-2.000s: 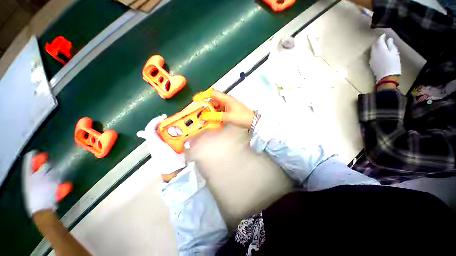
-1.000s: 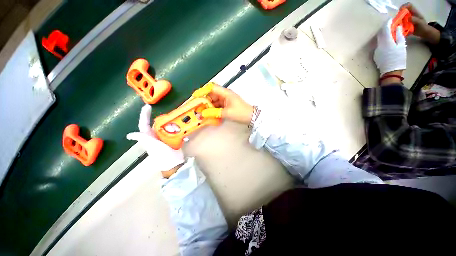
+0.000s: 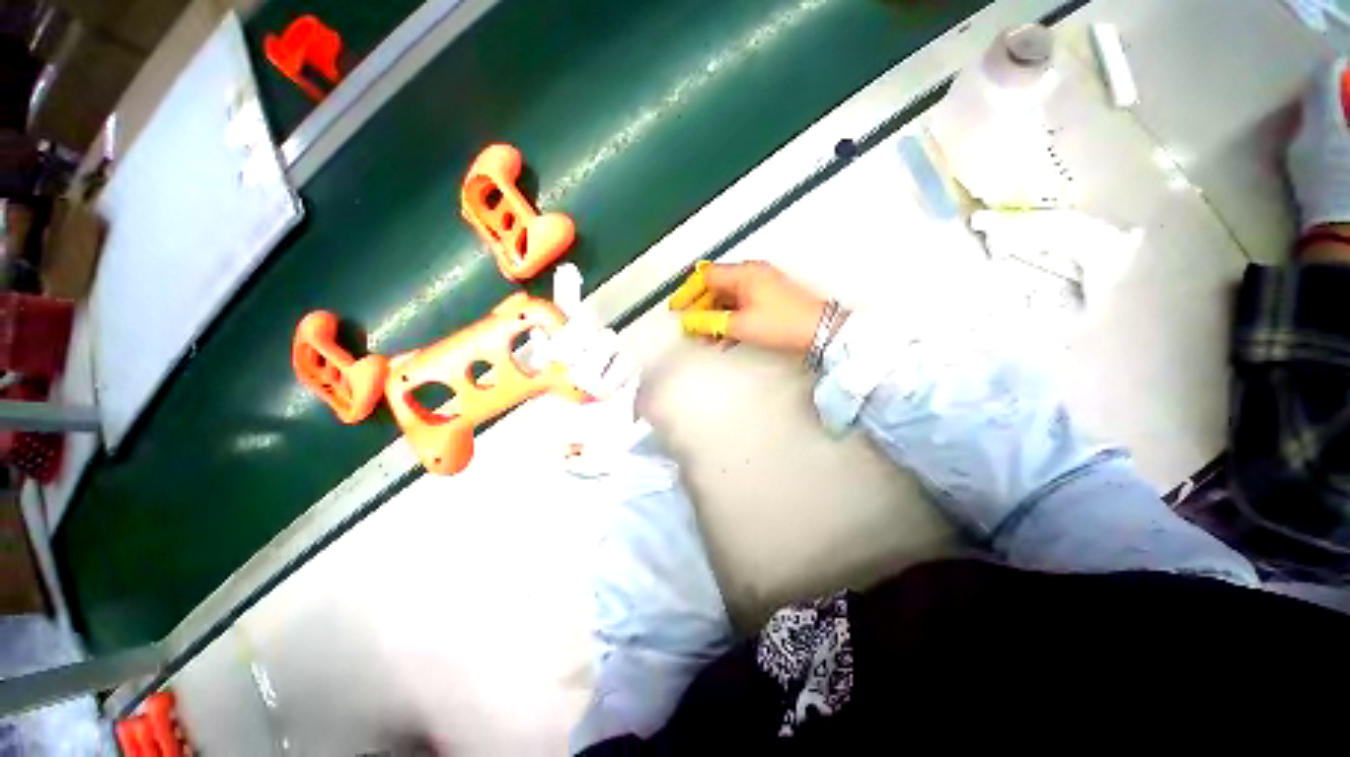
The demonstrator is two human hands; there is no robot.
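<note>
My left hand (image 3: pixel 595 355), in a white knit glove, grips the right end of an orange controller shell (image 3: pixel 471 382) and holds it over the belt's near edge. The shell's round and oval openings face up. My right hand (image 3: pixel 748 306) is bare with yellow finger cots on its fingertips. It is off the shell, to the right, over the table; its fingers are bent and nothing shows in them. Two more shells lie on the green belt, one beyond my left hand (image 3: pixel 512 213) and one just left of the held shell (image 3: pixel 335 367).
A translucent bottle (image 3: pixel 1023 59), white stick (image 3: pixel 1113 65), grey-blue block (image 3: pixel 930 175) and crumpled white cloth (image 3: pixel 1044 237) lie on the table. A red-orange part (image 3: pixel 307 56) and white board (image 3: pixel 193 237) are beyond the belt. Orange pieces (image 3: pixel 153 728) lie lower left. A co-worker's gloved hand (image 3: pixel 1322 145) is at right.
My right hand has let go of the shell. My left hand has closed on its right end, and the shell is now farther left, over the belt edge. The view has shifted left.
</note>
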